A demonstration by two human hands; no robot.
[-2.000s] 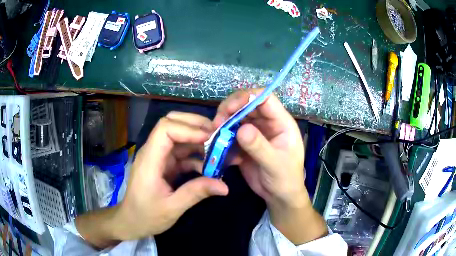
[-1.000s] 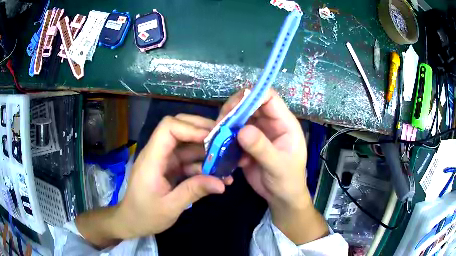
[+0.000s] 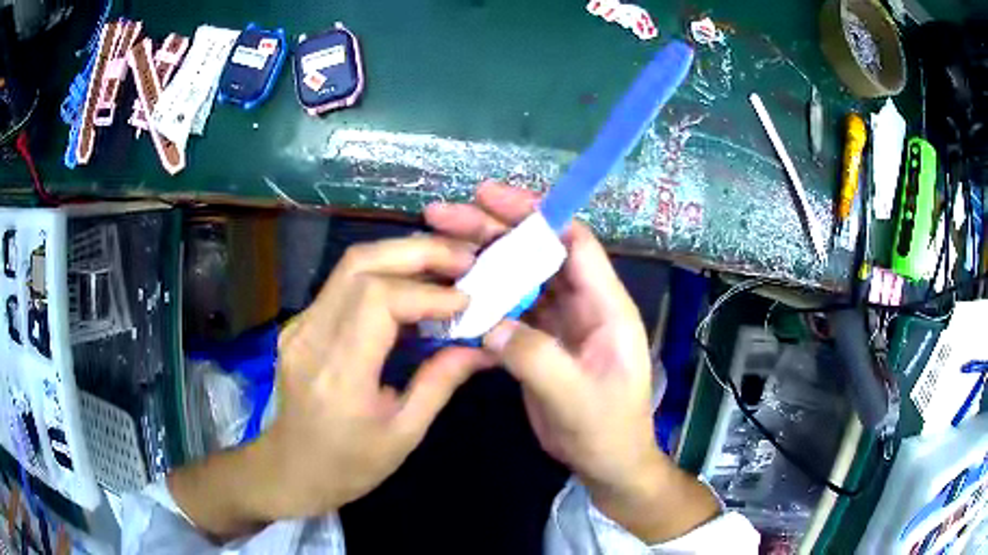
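Note:
A blue smartwatch with one long blue strap point(image 3: 623, 130) is held between both hands in front of the bench edge. The strap points up and right over the bench. A white paper slip point(image 3: 509, 276) covers most of the watch case; a little blue case shows at its lower edge. My left hand point(image 3: 363, 358) grips the lower left end of the watch and slip with thumb and fingers. My right hand point(image 3: 580, 363) holds the case from the right, thumb at its lower edge, fingers behind. The watch face is hidden.
Loose straps point(image 3: 152, 103) and two watch bodies, one blue point(image 3: 251, 67) and one pinkish point(image 3: 327, 71), lie at the back left. A white stick point(image 3: 785, 173), an orange screwdriver point(image 3: 852, 163), a green screwdriver point(image 3: 913, 211) and a screw dish point(image 3: 834, 49) are at right.
The watch has been turned over in the hands, so the white slip now faces up and the strap shows its smooth, darker side. Both hands still hold it.

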